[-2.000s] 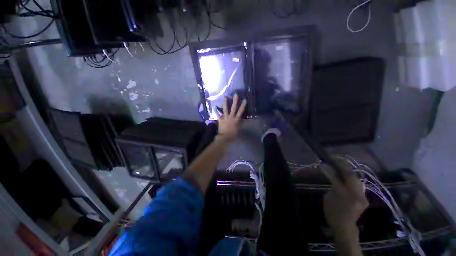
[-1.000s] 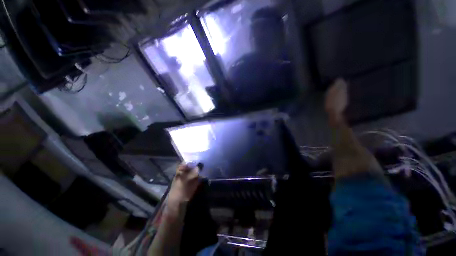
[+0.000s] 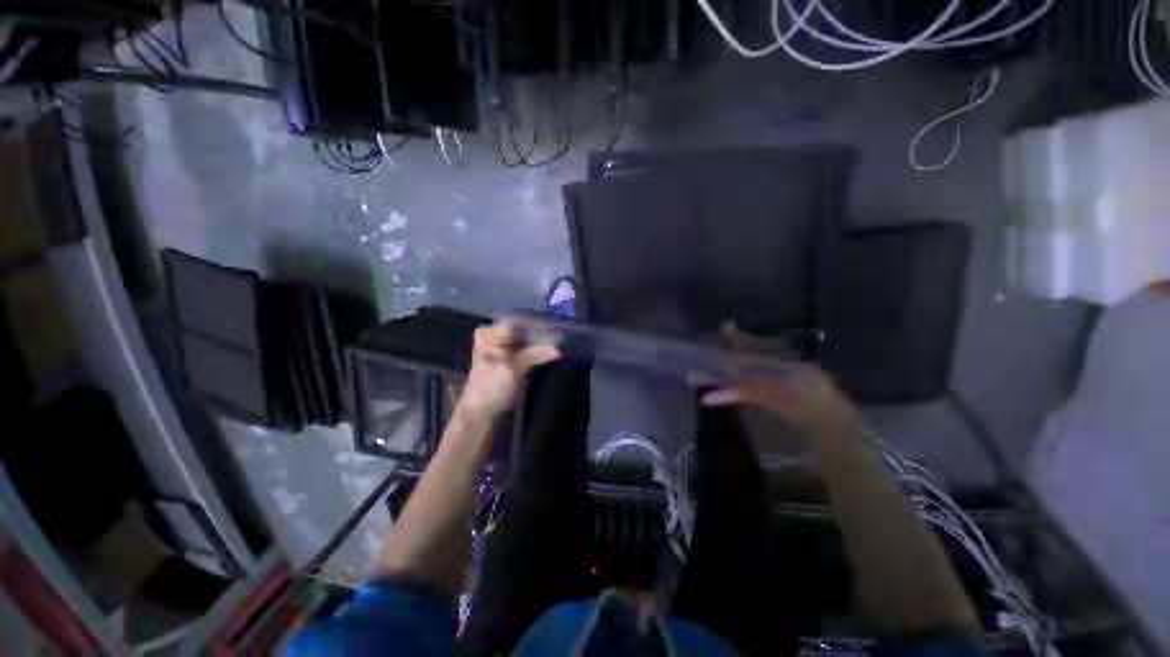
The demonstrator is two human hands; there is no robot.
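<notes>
A thin dark slab [image 3: 635, 349] is seen nearly edge-on and blurred, held in front of my knees. My left hand [image 3: 503, 366] grips its left end. My right hand [image 3: 776, 389] is blurred at its right end, fingers around the edge. Just beyond the slab a black two-section tray [image 3: 699, 244] lies on the floor, dull and matte; its near edge is partly hidden. Another black tray [image 3: 905, 308] lies to its right.
Stacked dark trays [image 3: 423, 336] and leaning black panels [image 3: 225, 340] are at the left. A rack with upright black slabs [image 3: 340, 64] and cables runs along the top. White cables [image 3: 949, 507] hang at the lower right. A pale wrapped stack [image 3: 1091, 212] stands at the right.
The slab has gone from glossy face up to nearly edge-on. My right hand has moved from the right-hand tray to the slab's right end. Matte black shows where glossy panels lay.
</notes>
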